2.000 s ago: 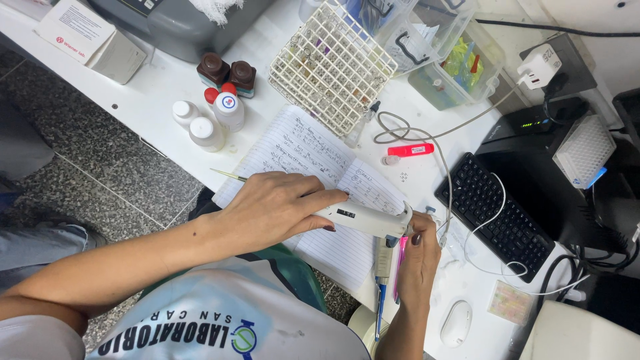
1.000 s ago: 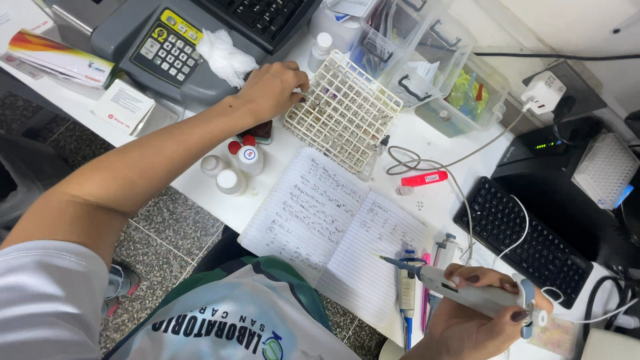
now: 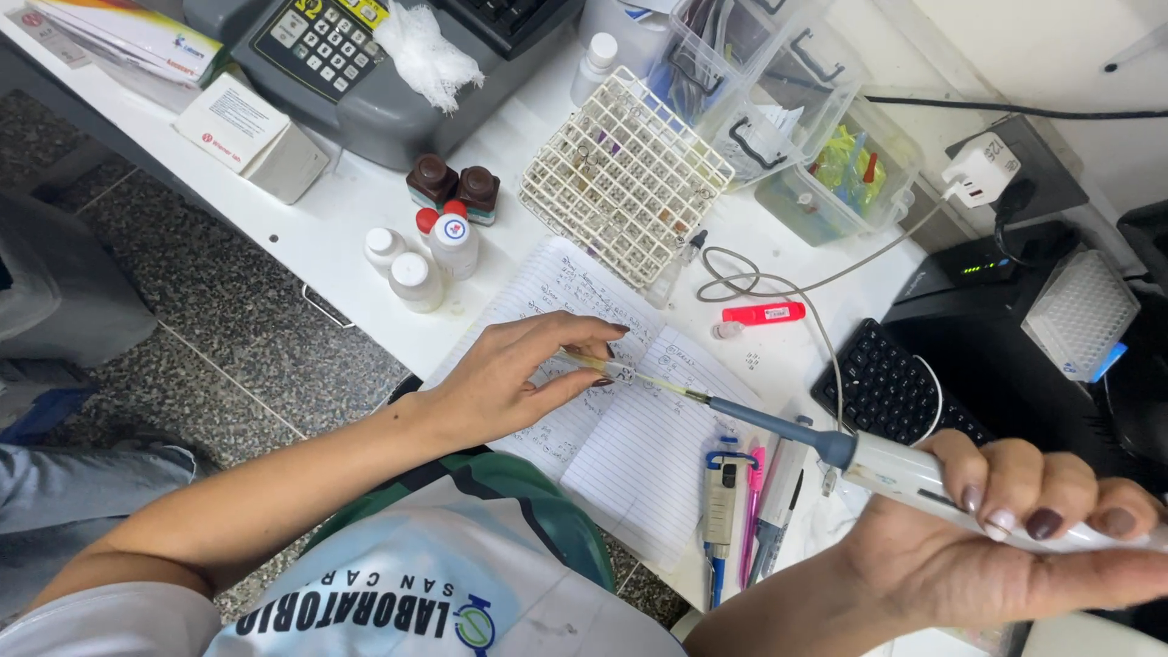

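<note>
My left hand (image 3: 511,379) holds a small clear tube (image 3: 598,365), with yellowish liquid in it, between thumb and fingers above an open lined notebook (image 3: 639,456). From the right, my right hand (image 3: 1013,520) grips a white and grey micropipette (image 3: 876,465). Its yellow tip (image 3: 662,383) points at the tube's mouth; whether it is inside cannot be told. Beyond the notebook stands a white wire test-tube rack (image 3: 630,173) with several tubes. Another pipette (image 3: 723,497), a pink pen (image 3: 754,502) and a further grey-white pipette (image 3: 780,493) lie beside the notebook.
White-capped bottles (image 3: 416,281) and brown bottles (image 3: 476,193) stand left of the rack. A grey device with a keypad (image 3: 319,46) and a white box (image 3: 251,137) are farther left. Clear plastic bins (image 3: 839,173), a cable (image 3: 826,338), a red marker (image 3: 764,314) and a keyboard (image 3: 876,392) lie right.
My left hand was at the rack one second ago; now it is over the notebook with a tube. The pipette in my right hand has its tip at the tube.
</note>
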